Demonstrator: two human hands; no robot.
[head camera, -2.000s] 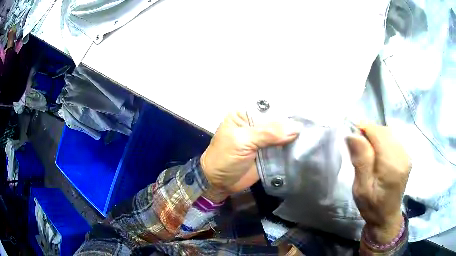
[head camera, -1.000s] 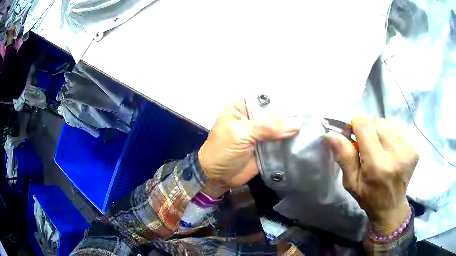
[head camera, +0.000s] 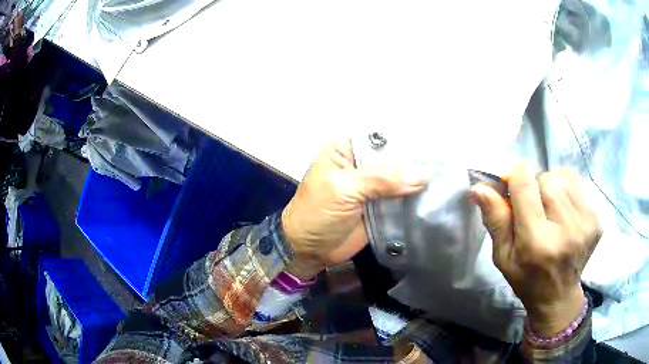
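Note:
My left hand (head camera: 331, 206) grips the cuff (head camera: 386, 226) of a pale grey shirt, thumb on top. Two dark metal snap buttons show on the cuff, one above my thumb and one below it. My right hand (head camera: 544, 234) holds thread snips (head camera: 489, 178), with the dark blades pointing left over the sleeve (head camera: 455, 242) and a bit of orange handle showing between the fingers. Whether the blades touch the cloth cannot be told. The rest of the shirt (head camera: 612, 142) lies spread at the right, behind my right hand.
The white table (head camera: 299, 85) stretches ahead, its edge running diagonally on the left. Another pale garment (head camera: 149, 18) lies at its far left. Below the edge are blue bins (head camera: 117, 224), with grey cloth (head camera: 139, 138) hanging over one and pale cloth in another.
The snips' blades have come into view from my right hand, which has shifted slightly right and turned. My left hand keeps its grip on the cuff, almost unmoved.

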